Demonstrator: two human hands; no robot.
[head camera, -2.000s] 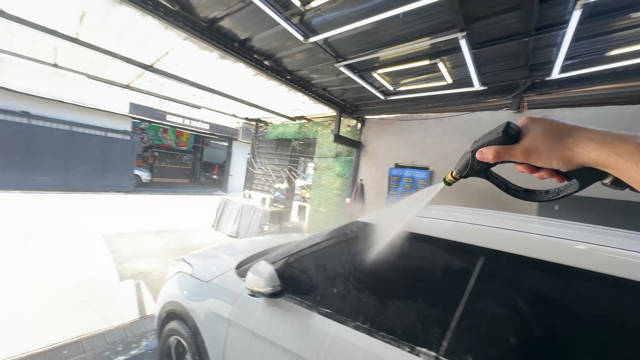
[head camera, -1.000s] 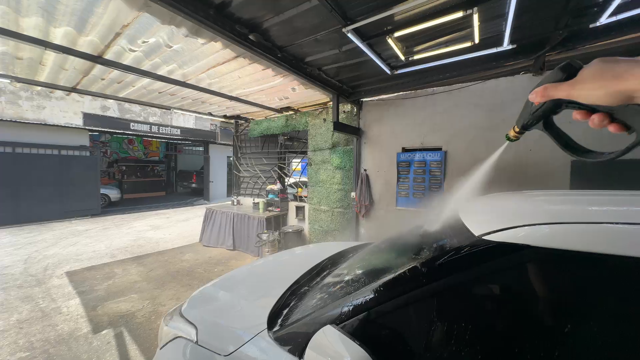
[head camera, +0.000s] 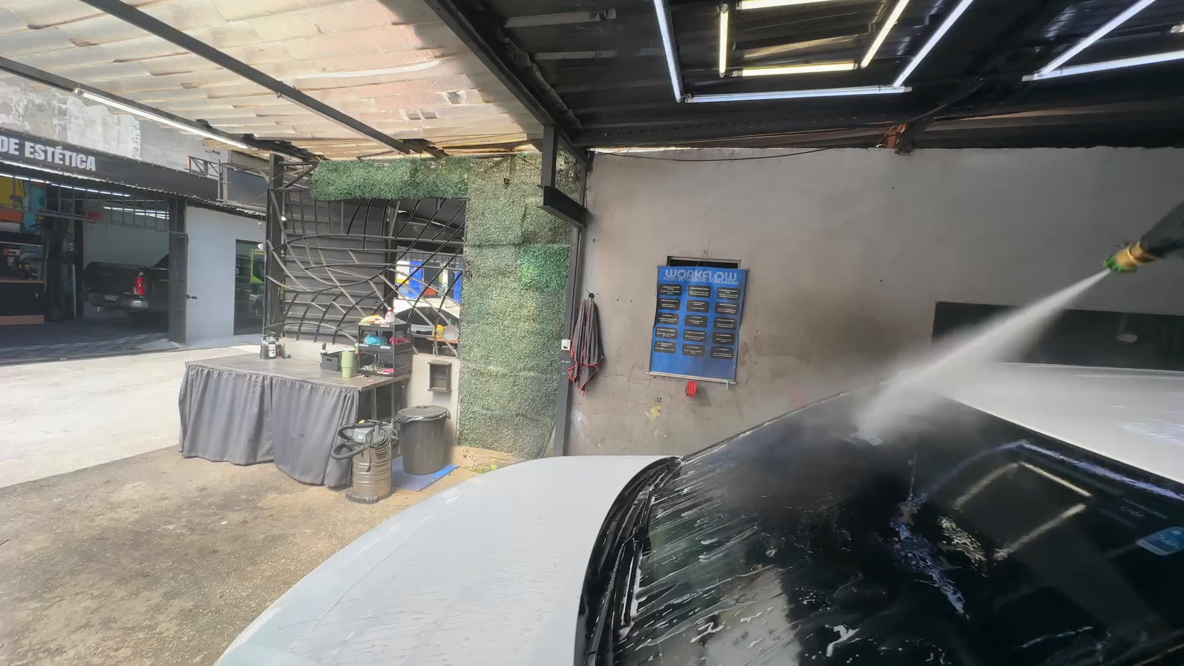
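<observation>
At the right edge only the nozzle end of a pressure washer gun (head camera: 1142, 245) shows, with a brass and green tip. A white fan of water (head camera: 999, 338) leaves it down and to the left and strikes the upper part of the car's windshield (head camera: 786, 546). Water streaks and drops cover the dark glass. The white hood (head camera: 444, 555) is wet, and the white roof (head camera: 1064, 398) lies below the nozzle. Neither of my hands is in view; the gun's grip is outside the frame.
A table with a grey cloth skirt (head camera: 227, 412) stands at the left, beside a canister vacuum (head camera: 372, 467) and a black bin (head camera: 424, 444). Towels (head camera: 585, 342) and a blue poster (head camera: 698, 324) hang on the grey wall. A metal post (head camera: 569, 370) stands by the hedge panel.
The view has moved from the car's side toward its windshield and hood. The spray, earlier by the side window, now hits the windshield. The hand on the gun has left the frame.
</observation>
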